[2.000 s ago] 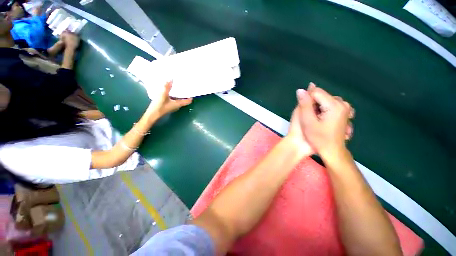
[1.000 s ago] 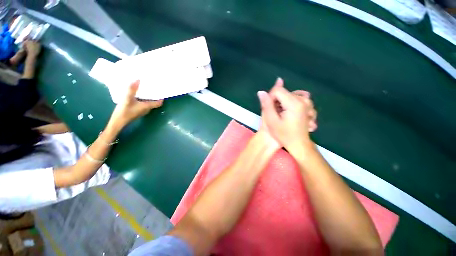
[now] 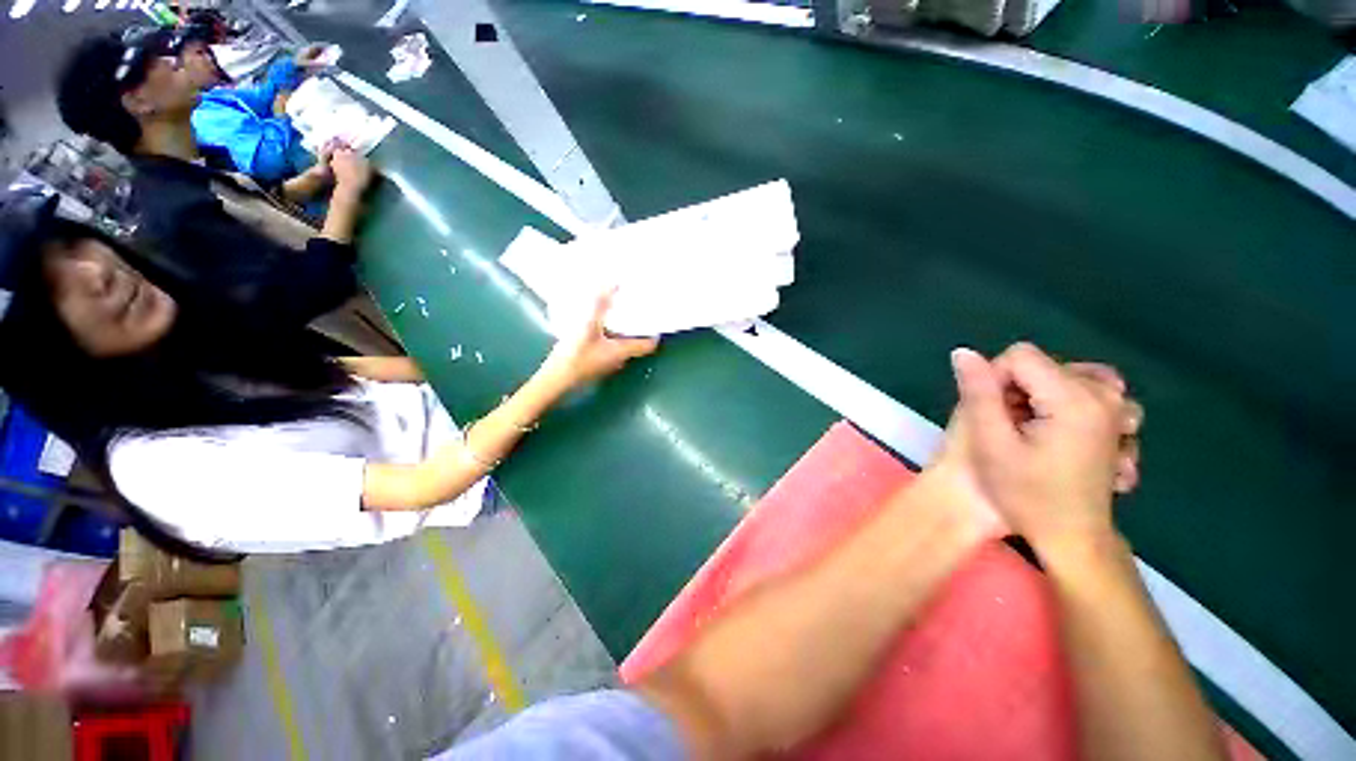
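Note:
My left hand (image 3: 977,440) and my right hand (image 3: 1066,451) are clasped together above the conveyor belt (image 3: 892,223), just past its pale edge rail (image 3: 855,390). The right hand covers much of the left. The fingers are folded in, and I see no object in either hand. My forearms lie over a pink-red foam mat (image 3: 803,543) on the green worktop.
At left, a neighbour's hand (image 3: 602,354) holds a stack of white flat cartons (image 3: 684,268) over the rail. A grey metal bar (image 3: 521,112) stands behind it. More workers sit further left. Brown cartons (image 3: 194,632) and a red crate (image 3: 131,733) are on the floor.
The whole view shifts left, then back right, bringing more of the neighbours and the far side into sight. My hands stay clasped, and the neighbour still holds the stack.

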